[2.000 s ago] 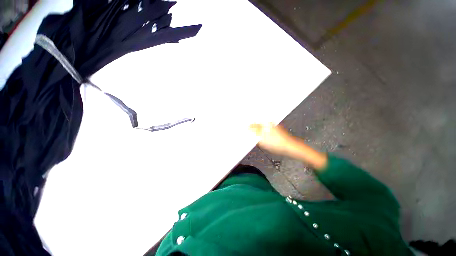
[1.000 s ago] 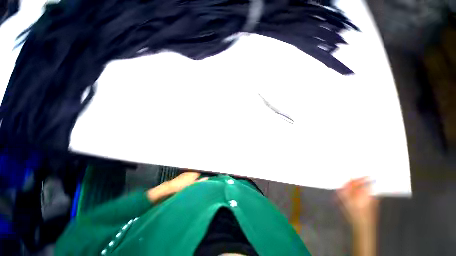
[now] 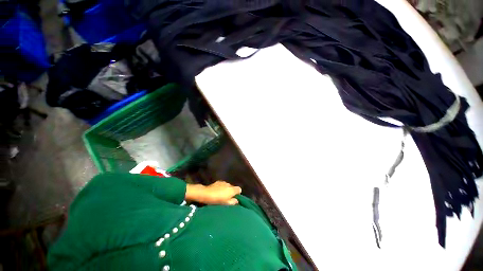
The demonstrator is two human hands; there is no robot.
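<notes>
A large bundle of navy-black fabric strips (image 3: 381, 69) curves across the far side of the white table (image 3: 275, 127). A grey-white tie strip (image 3: 442, 120) wraps around it at the right. Its loose tail (image 3: 376, 209) lies on the table. The strip ends (image 3: 458, 193) fan out at the lower right, with small pale tabs on them. My left hand (image 3: 214, 193) is curled low against the front of the green top, off the table. Whether its fingers grip the top's fabric is unclear. My right hand is out of the picture.
A green crate (image 3: 140, 116) stands on the floor beside the table's left edge, with a red and white item (image 3: 150, 170) near its front. Dark and clear bags (image 3: 103, 79) and blue containers (image 3: 21, 42) lie beyond. Pale cloth (image 3: 450, 18) shows at the upper right.
The view has swung left, so the bundle sits further right and the green crate shows. My right hand, at the table edge before, has left the picture. My left hand stays at the top.
</notes>
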